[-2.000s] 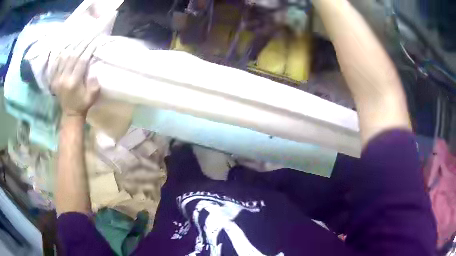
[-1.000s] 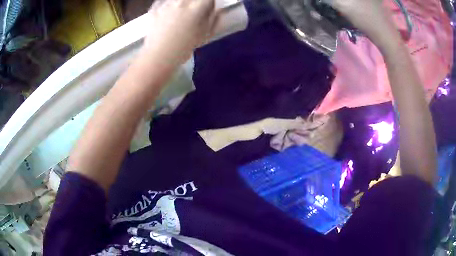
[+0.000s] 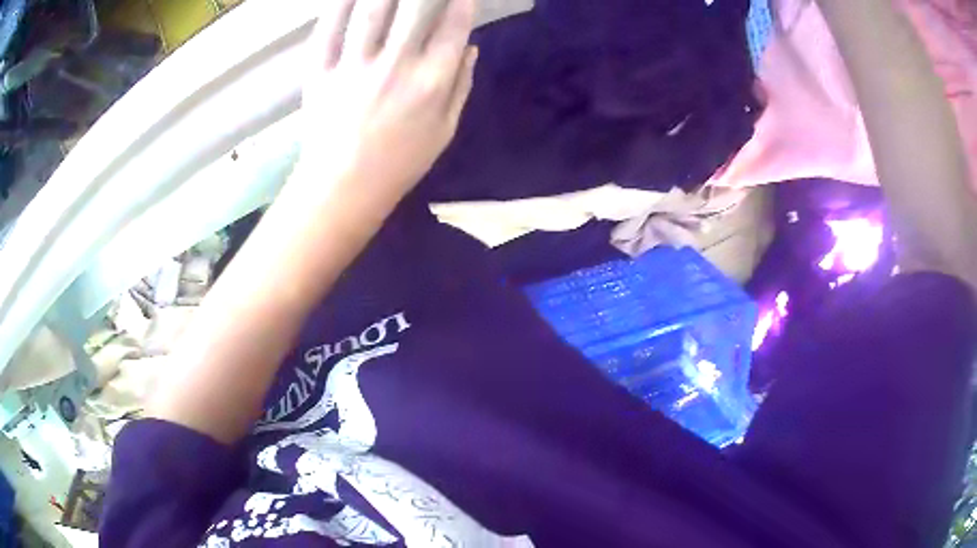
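The pale garment is stretched along the long narrow board, which curves from the left edge to the top middle. It is washed out by bright light. My left hand lies on the garment near the board's right end, back of the hand up, fingers extended and slightly apart towards the top edge. Its fingertips are close to that edge. My right hand is out of the picture; only the forearm shows, leaving at the top right. No iron shows now.
A blue plastic basket is beside my lap, with beige cloth behind it. Pink cloth lies at the upper right, near a glinting purple item. Crumpled beige pieces are below the board at left. Dark cloth is beyond the board's end.
The view first swung right along the board, then shifted slightly. My left hand has gone from curled to flatter on the garment. My right hand and the shiny metal iron have left the top of the picture.
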